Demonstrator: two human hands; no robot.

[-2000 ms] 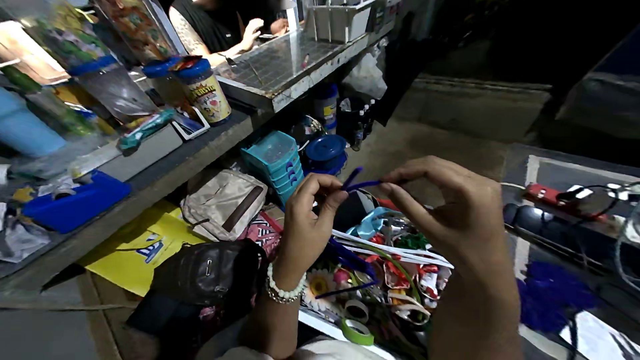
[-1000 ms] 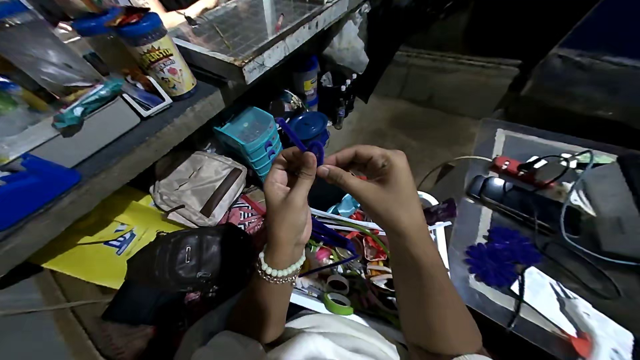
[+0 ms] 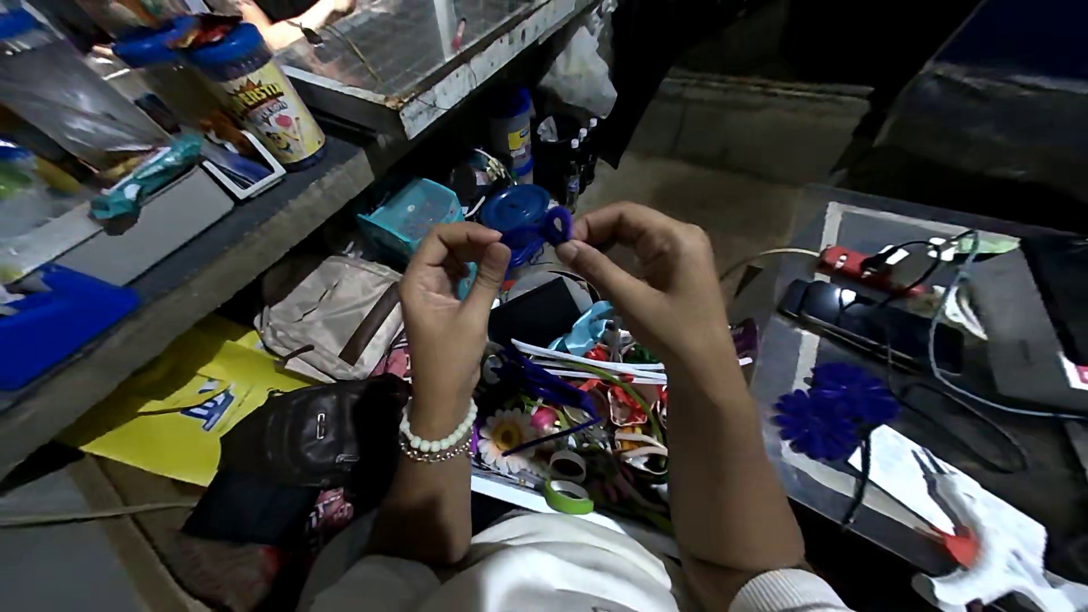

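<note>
Between both hands is a fuzzy dark-blue pipe cleaner point(image 3: 557, 226) with a small loop bent in it. My right hand point(image 3: 650, 272) pinches it beside the loop with thumb and forefinger. My left hand point(image 3: 450, 306), with beaded bracelets at the wrist, has thumb and forefinger tips together at the strip's left side; how firmly they grip it is unclear. Below the hands, a white box point(image 3: 501, 491) holds craft pieces, a fabric daisy point(image 3: 507, 433), more blue pipe cleaners point(image 3: 544, 382) and a green tape roll point(image 3: 568, 497). Blue pipe-cleaner flowers point(image 3: 829, 408) lie at the right.
A ledge point(image 3: 331, 183) with jars point(image 3: 268, 98) and a blue tray point(image 3: 59, 319) runs along the left. Under it sit a beige bag point(image 3: 327, 310), a black leather bag point(image 3: 306, 433) and a teal basket point(image 3: 412, 212). A power strip point(image 3: 867, 268), cables and a glue gun point(image 3: 977, 544) are right.
The blue pipe cleaner now shows a small closed loop at my right fingertips. My hands, close together one second ago, have moved slightly apart.
</note>
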